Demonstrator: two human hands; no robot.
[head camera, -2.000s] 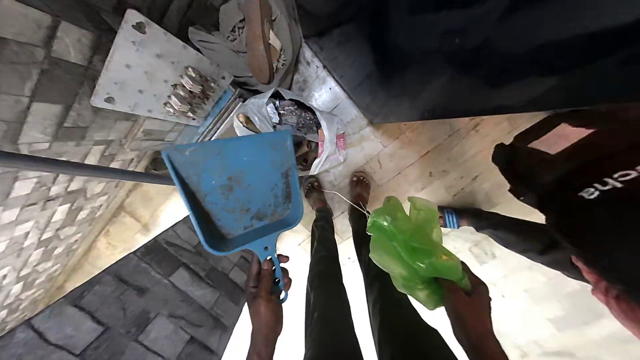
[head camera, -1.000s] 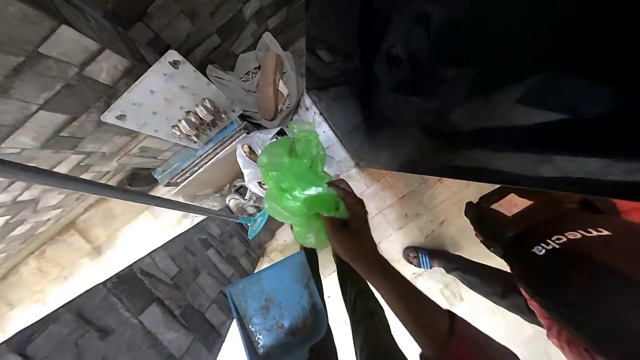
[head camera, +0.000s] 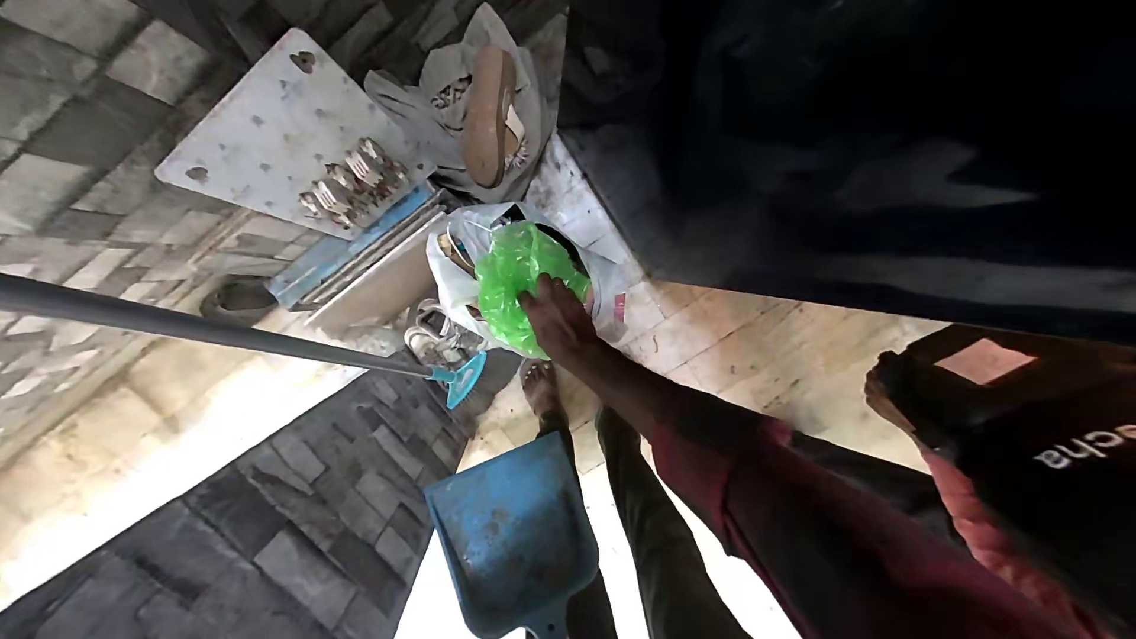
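My right hand (head camera: 559, 321) reaches to the upper middle and presses on a crumpled green plastic bag (head camera: 513, 271); whether its fingers grip it I cannot tell. The green bag lies in the mouth of a white plastic bag (head camera: 457, 288) that holds other items. Below, near my legs, a blue dustpan (head camera: 519, 532) with dark smudges hangs with its handle toward the bottom edge. My left hand is out of the frame.
A long grey pole with a turquoise end (head camera: 461, 380) slants in from the left. Shoes (head camera: 435, 333), a sandal (head camera: 488, 115) on a grey bag and a white board (head camera: 284, 133) stand nearby. At the right is a person in a dark printed top (head camera: 1047, 426), beside a glossy black surface (head camera: 843, 160).
My right hand has carried the green bag from the lower right up to the white bag. The dustpan has moved down, and the left hand that held it has left the view.
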